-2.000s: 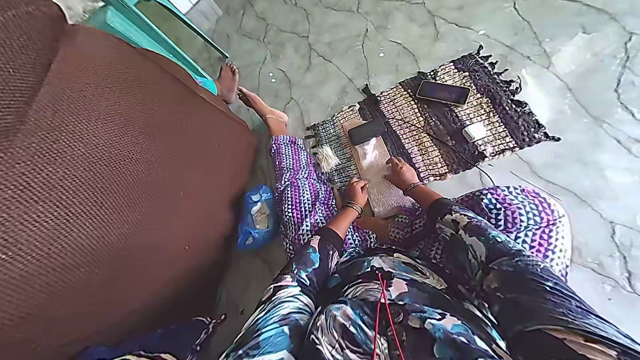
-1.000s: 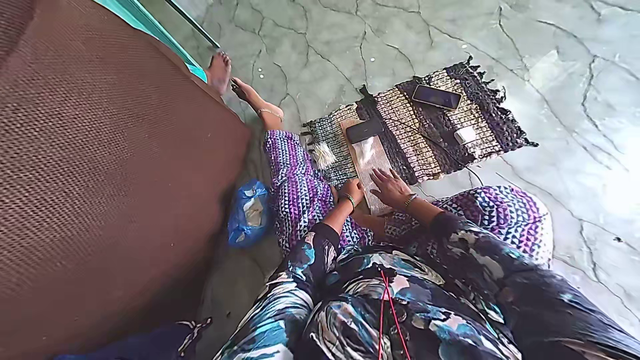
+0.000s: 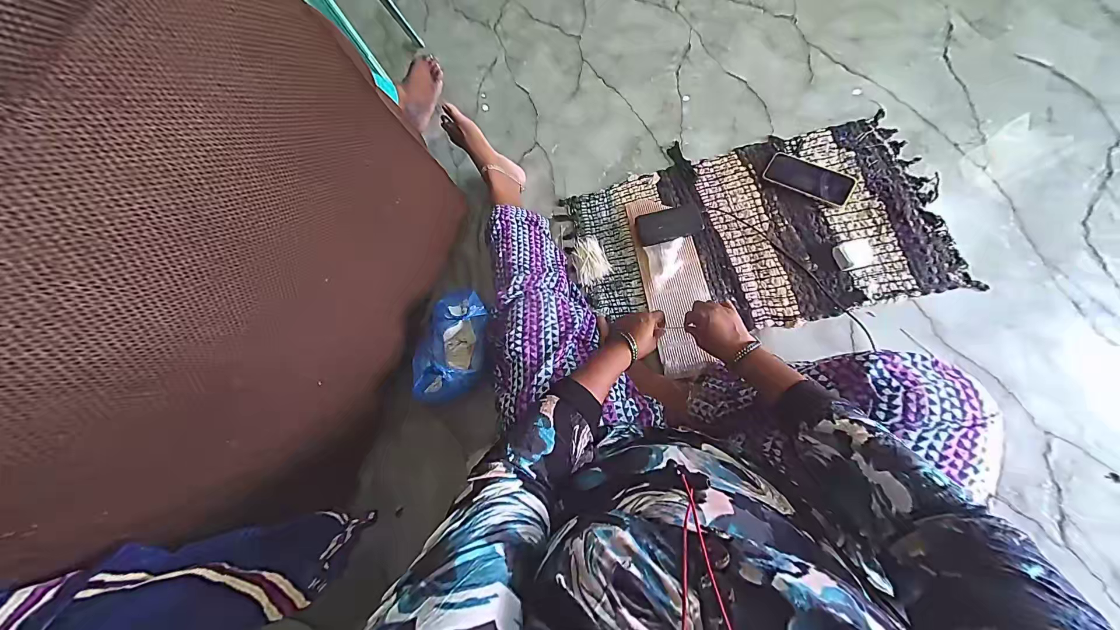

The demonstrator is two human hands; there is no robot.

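Observation:
My left hand [image 3: 643, 331] is at the left edge of a striped, flat board [image 3: 685, 302], its fingers bent together. My right hand [image 3: 717, 328] is over the board's right side, fingers curled. Something thin and pale may run between the hands, too small to make out. A black, phone-like object [image 3: 668, 225] lies on the far end of the board, with a shiny clear plastic piece [image 3: 668, 261] just below it. A bundle of thin white sticks [image 3: 591, 261] lies left of the board, beside my leg.
A fringed woven mat [image 3: 731, 236] bears a smartphone [image 3: 809, 179], a small white case [image 3: 854, 255] and a dark cable. A blue plastic bag [image 3: 451, 346] with pale contents lies left of my leg. Brown woven fabric [image 3: 210, 262] fills the left, and another person's foot [image 3: 421, 90] shows beyond it.
My right hand, laid flat with fingers spread on the board a second ago, is now curled near its right edge. My left hand stays by the board's left side.

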